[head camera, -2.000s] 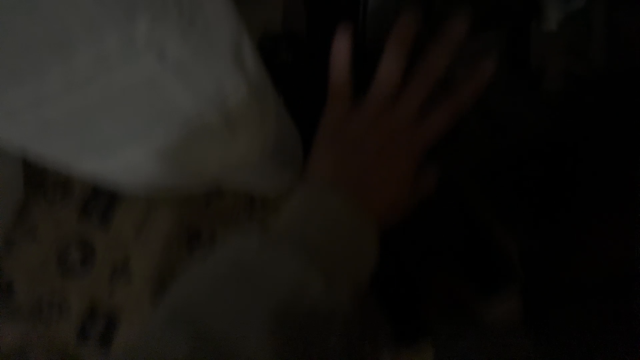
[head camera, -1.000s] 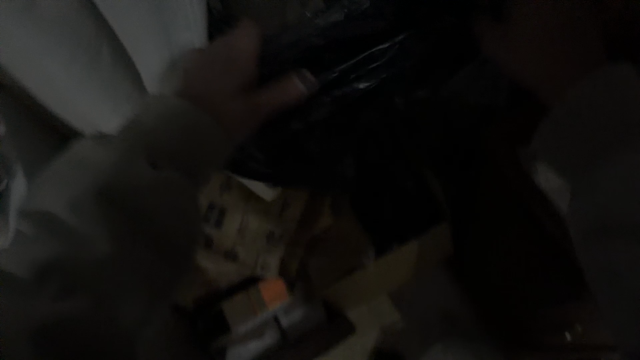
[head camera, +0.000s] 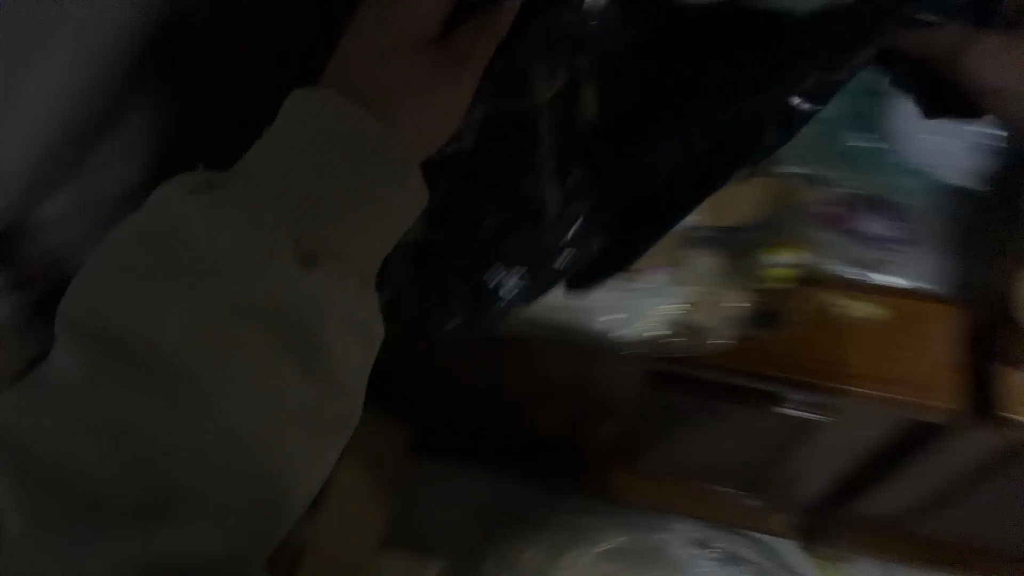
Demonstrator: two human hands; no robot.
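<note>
Dim light and blur hide much detail. My left hand (head camera: 412, 68), below a light sleeve, is at the top, against the left part of a shiny black plastic bag (head camera: 552, 176). Its fingertips run out at the top edge, so its grip is not clear. At the upper right edge my right hand (head camera: 960, 64) is blurred and partly cut off, by the bag's right end, and seems to hold dark plastic there. Between the two hands the bag hangs at a slant.
A wooden surface (head camera: 864, 344) at the right bears several blurred items, among them clear plastic packaging (head camera: 664, 316) and a yellow-green thing (head camera: 784, 266). Below it are dark furniture fronts. Clear plastic (head camera: 656, 552) lies at the bottom. Pale fabric or plastic (head camera: 64, 88) is at the upper left.
The view has swung from patterned, box-like things to a wooden surface with items. The black plastic now spans the space between both hands, higher in the view.
</note>
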